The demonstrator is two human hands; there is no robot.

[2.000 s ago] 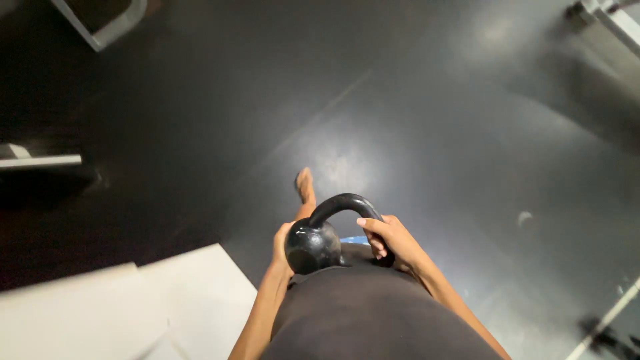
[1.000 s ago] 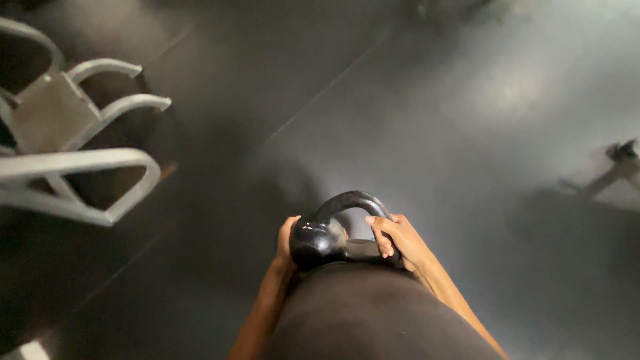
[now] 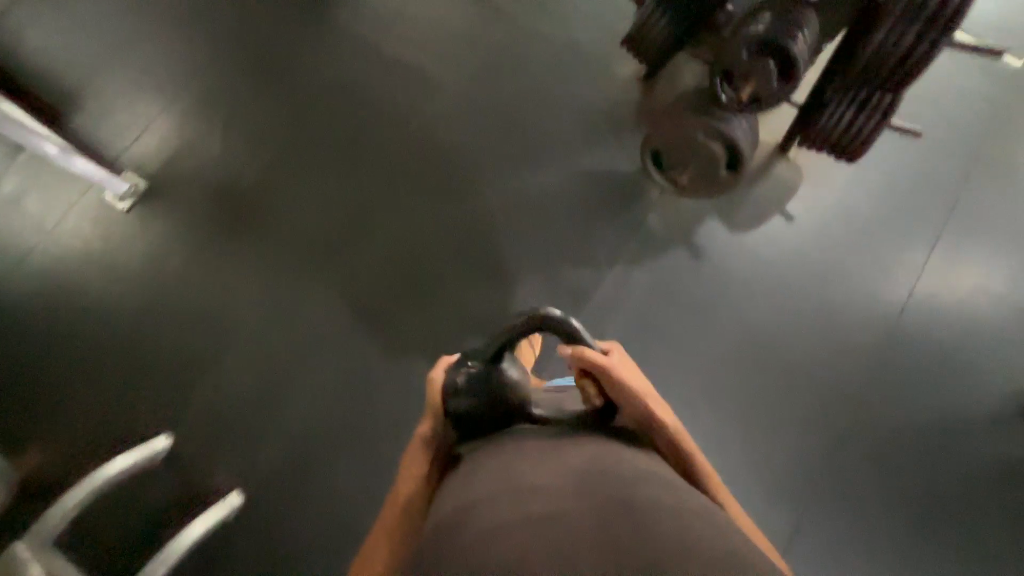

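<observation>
A black kettlebell (image 3: 488, 394) is held on its side against the front of my dark shirt (image 3: 576, 504), its ball to the left and its handle to the right. My left hand (image 3: 436, 396) cups the outer left side of the ball, most of its fingers hidden behind it. Around the far right part of the handle, my right hand (image 3: 610, 376) is closed. Through the handle's opening part of a bare leg and a bit of blue show.
Weight plates (image 3: 856, 104) hang on a rack at the upper right, above a dark floor (image 3: 360, 240). Curved metal frame tubes (image 3: 196, 532) stand at the lower left, and a pale metal beam (image 3: 64, 152) with a foot lies at the upper left.
The view has swept across the floor, bringing the plate rack into sight. Both hands keep hold of the kettlebell against the shirt, as in both earlier frames.
</observation>
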